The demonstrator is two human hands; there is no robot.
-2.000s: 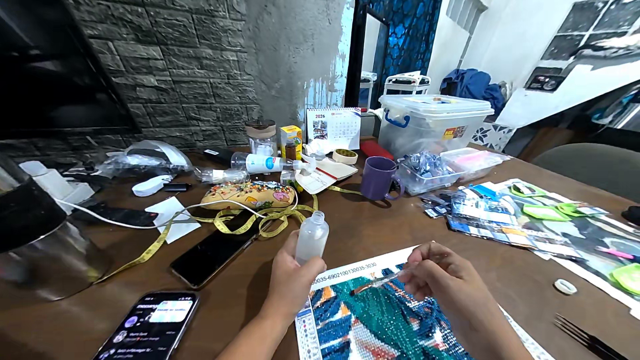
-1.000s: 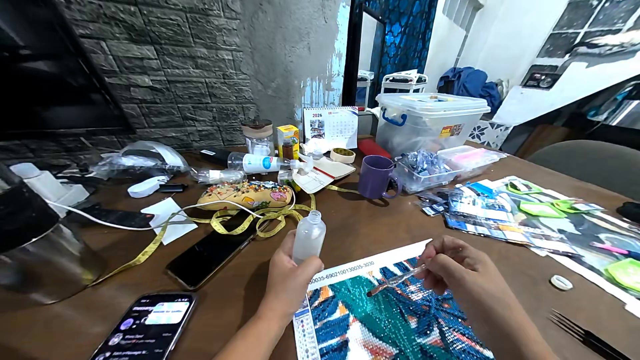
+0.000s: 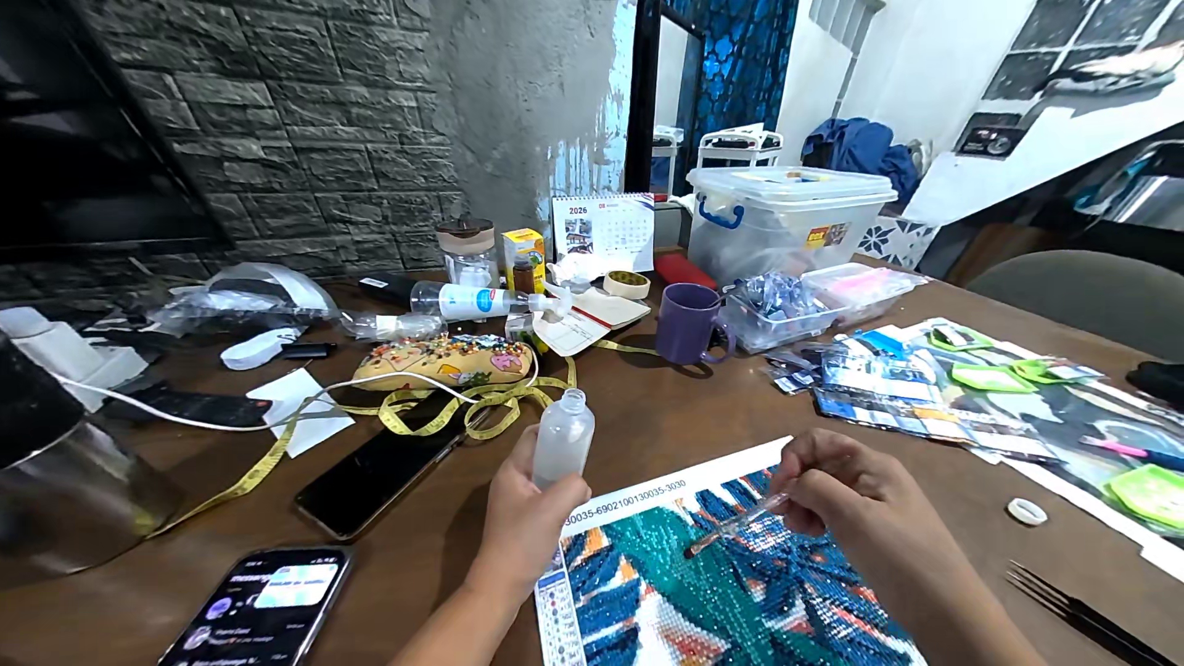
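My left hand (image 3: 532,518) holds an uncapped, translucent plastic bottle (image 3: 564,439) upright at the picture's upper left corner. Between the fingers of my right hand (image 3: 832,490) is a thin clear-handled brush (image 3: 740,525), its dark tip pointing down left, low over the green part of a diamond painting (image 3: 666,573). Whether the tip touches the surface cannot be told. The painting has blue, green, orange and white beads, a white border and a symbol chart along its left edge. My right forearm hides part of its right side.
Left lie a lit phone (image 3: 264,606), a dark phone (image 3: 384,472), a yellow tape measure (image 3: 416,416) and a pincushion (image 3: 453,361). Behind are a purple mug (image 3: 689,324) and plastic box (image 3: 786,222). Right are bead packets (image 3: 879,379), green trays (image 3: 994,377), a white ring (image 3: 1027,511) and a fork (image 3: 1082,610).
My right hand has shifted a little over the painting, with the brush still between its fingers. The bottle stays upright in my left hand, in nearly the same place.
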